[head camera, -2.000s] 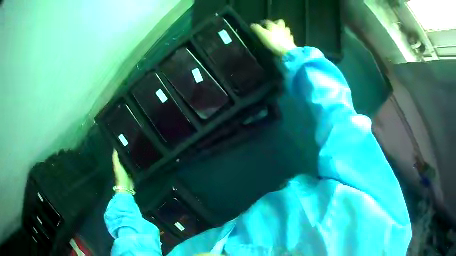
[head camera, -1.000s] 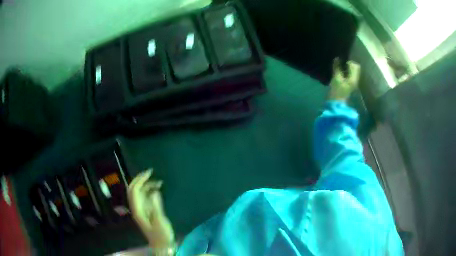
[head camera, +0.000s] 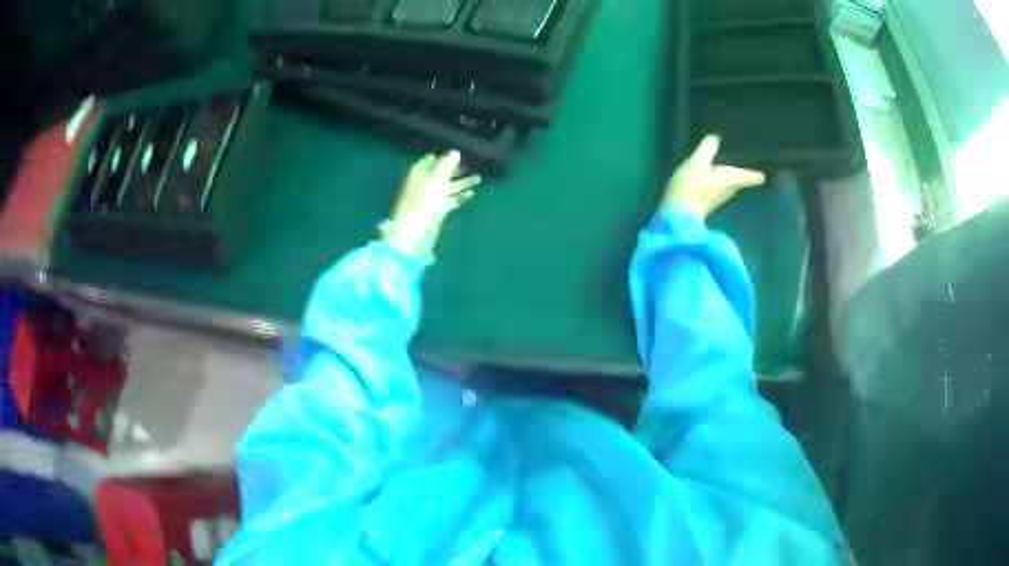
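Observation:
My left hand (head camera: 429, 199) is open and empty over the green mat (head camera: 531, 265), just below a stack of black trays (head camera: 409, 69) at the back. Phones show in the stack's top tray, cut off by the upper edge. My right hand (head camera: 705, 186) is open, thumb and finger apart, at the near edge of a black tray with bare pockets (head camera: 763, 111); I cannot tell if it touches it. At the left, a four-slot tray (head camera: 149, 238) holds phones (head camera: 199, 149) with white labels.
Below the mat's front edge at the left are red stools (head camera: 166, 514) and blue items (head camera: 44, 498). A dark grey panel (head camera: 940, 365) stands at the right. A pale frame (head camera: 885, 122) runs beside the right tray.
The view has shifted. My hands, both empty a second ago, are now closer together over the mat. Two seconds ago they held the phone tray that was then set on the stack.

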